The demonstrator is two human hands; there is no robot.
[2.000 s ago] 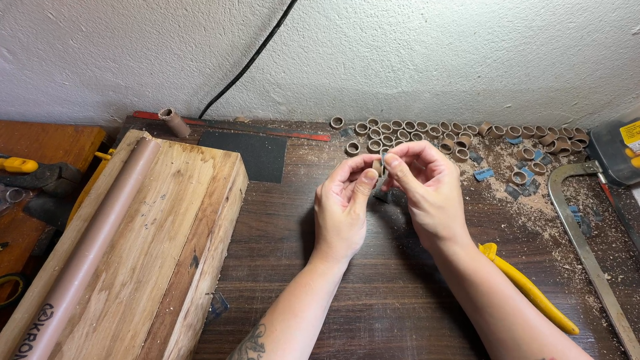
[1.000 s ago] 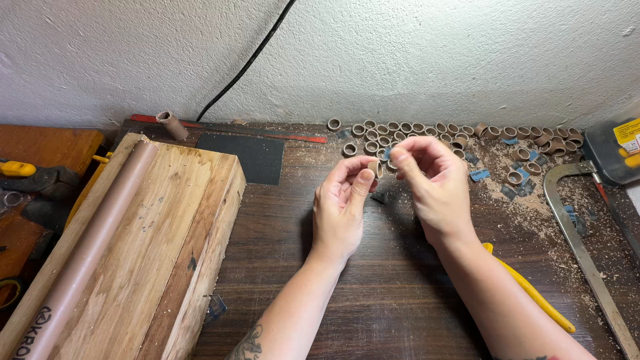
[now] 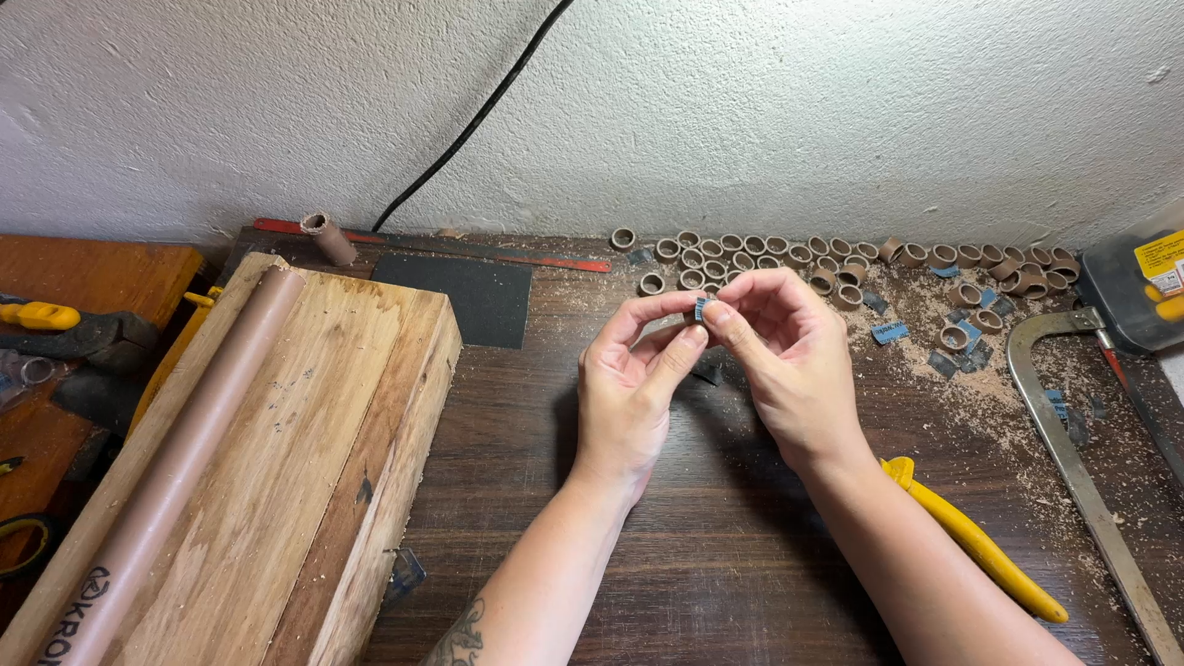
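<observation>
My left hand [image 3: 638, 379] pinches a small cut pipe ring [image 3: 691, 315], largely hidden by the fingers. Between the thumb and fingers of my right hand [image 3: 786, 361] is a small piece of blue-backed sandpaper [image 3: 701, 310], touching the ring. Both hands meet above the dark wood-grain tabletop, in front of many brown plastic pipe rings [image 3: 714, 269] grouped near the wall. Yellow-handled pliers [image 3: 980, 546] lie partly beneath my right forearm.
A brown plastic pipe [image 3: 194, 444] lies on a thick wooden block [image 3: 324, 416] at left. Behind are a dark sandpaper sheet [image 3: 462, 296], a red hacksaw blade [image 3: 555, 263] and a short pipe piece [image 3: 329, 240]. A hacksaw frame [image 3: 1064, 462], sawdust and sandpaper scraps [image 3: 890, 332] are at right.
My hands have come back together after being slightly apart one second ago. The blue backing of the sandpaper piece now shows between my fingers.
</observation>
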